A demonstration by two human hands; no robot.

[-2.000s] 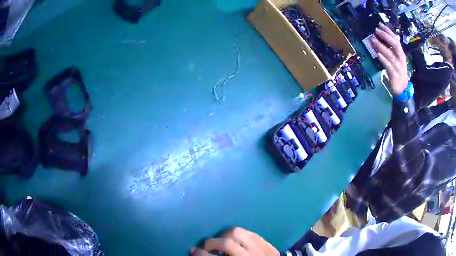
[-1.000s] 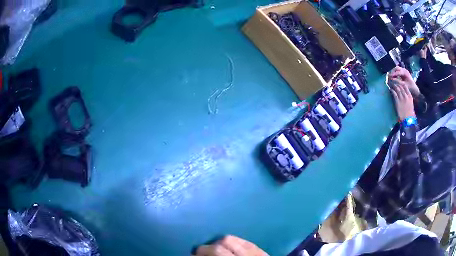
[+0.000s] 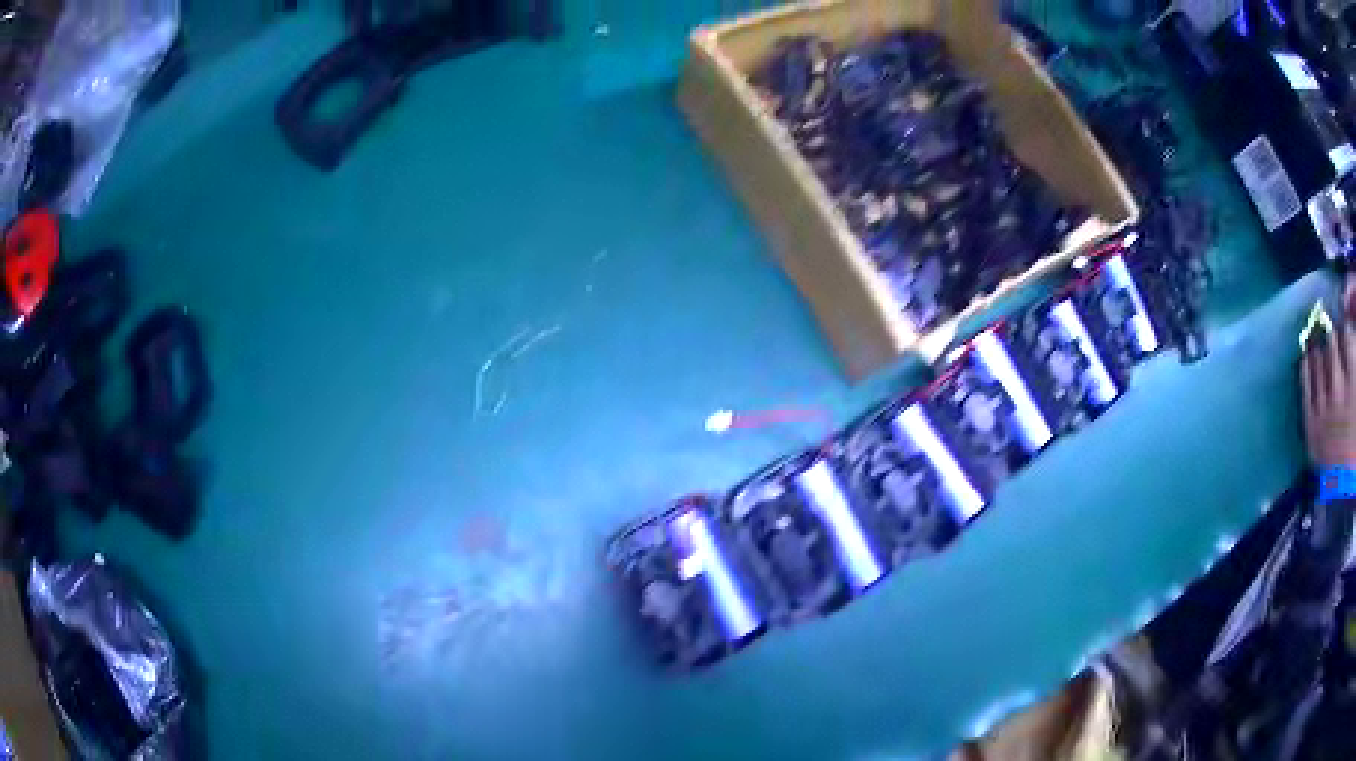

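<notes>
Neither of my hands is in view. Several black housing halves (image 3: 662,602) lie in a slanting row from the lower middle up to the right. Each holds a battery glaring white (image 3: 840,523) in its long bay, beside a dark raised part. Thin red leads with a white connector plug (image 3: 720,422) stick out onto the mat left of the row. More red wire shows along the row's upper edge. The picture is blurred, so small parts in the housings cannot be told.
An open cardboard box (image 3: 803,223) of dark small parts touches the row's upper side. Black frames (image 3: 167,379) and a clear bag (image 3: 112,647) lie left, with a red item (image 3: 30,260). Another person's hand (image 3: 1331,390) with a blue wristband is at the right edge.
The view has shifted, so the row and box appear larger and the row lies further left and lower. The hand seen earlier at the bottom edge is out of the picture.
</notes>
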